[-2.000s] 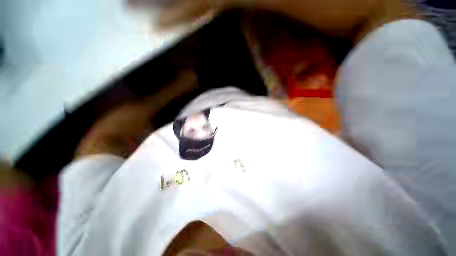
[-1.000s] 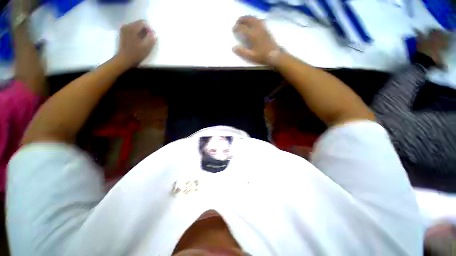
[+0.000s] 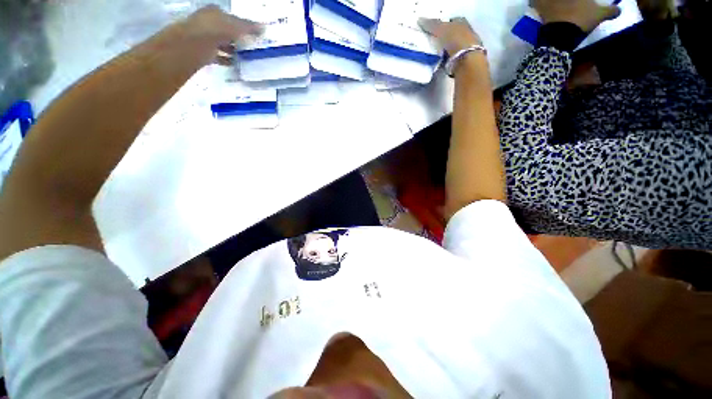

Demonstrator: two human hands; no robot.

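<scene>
Several white and blue retail boxes (image 3: 337,37) lie in overlapping stacks on the white table (image 3: 195,183) at the top centre. Their near ends have open-looking white flaps. My left hand (image 3: 226,33) is at the left side of the stacks, its fingertips against the left box. My right hand (image 3: 453,35), with a bracelet at the wrist, is on the right box. The two hands hold the group between them. One lower box (image 3: 246,109) lies nearer to me, apart from my fingers.
A co-worker in a spotted sleeve (image 3: 539,117) sits close on my right, hands on a blue and white item. A clear shiny heap (image 3: 101,27) lies at the upper left. A blue-edged item (image 3: 14,128) is at the left rim. A brown carton (image 3: 656,327) is at the lower right.
My view has turned along the table. My hands, empty on the table a second ago, have moved to both sides of the stacked boxes, which now show at the top centre.
</scene>
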